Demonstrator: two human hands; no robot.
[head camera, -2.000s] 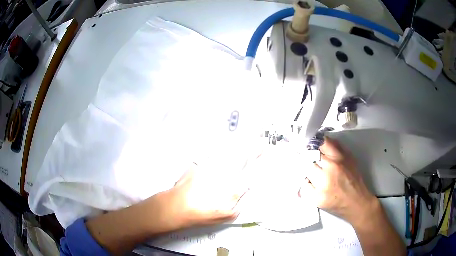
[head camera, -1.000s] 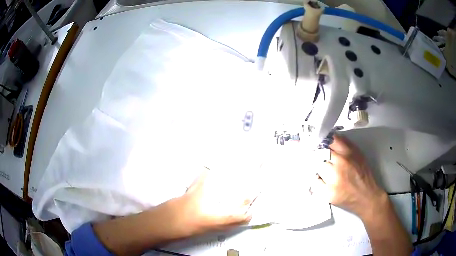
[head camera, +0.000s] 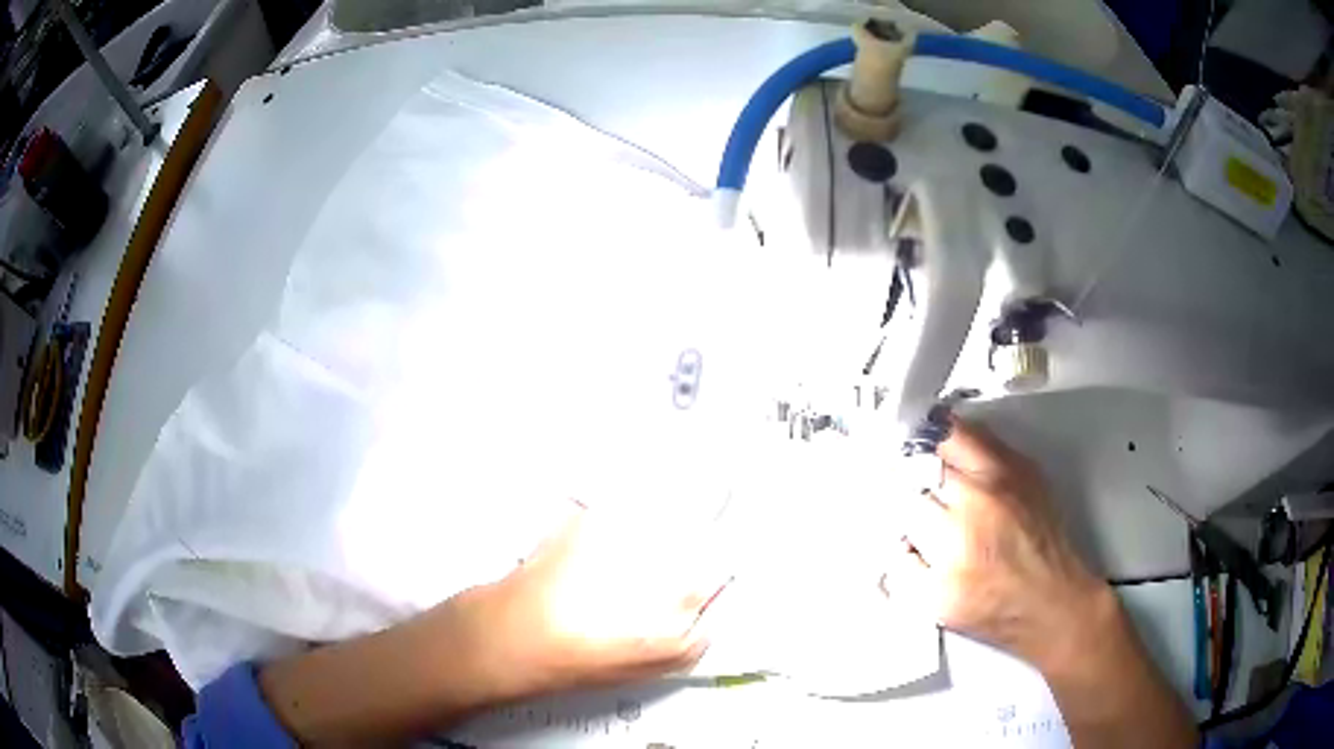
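A large white cloth piece (head camera: 337, 424) spreads over the table left of the machine head, with folds at its lower left; its middle is glared out. The presser foot (head camera: 805, 416) shows as a small metal cluster in the glare. My left hand (head camera: 593, 607) lies flat on the cloth at lower centre, its fingers washed out by light. My right hand (head camera: 980, 534) is on the right side of the cloth, just below the machine head, fingers curled; glare hides whether it pinches the cloth. A cloth edge hangs between the hands near the table's front.
The white sewing machine head (head camera: 936, 190) with a blue tube (head camera: 775, 103) fills the upper right. Dark snips (head camera: 1236, 571) and thin pens (head camera: 1207, 637) lie at the right edge. Orange-handled scissors (head camera: 47, 392) and a dark red-topped cone (head camera: 62, 176) are at the left.
The whole view has shifted slightly left and down since a second ago. Both hands stay in nearly the same place on the cloth.
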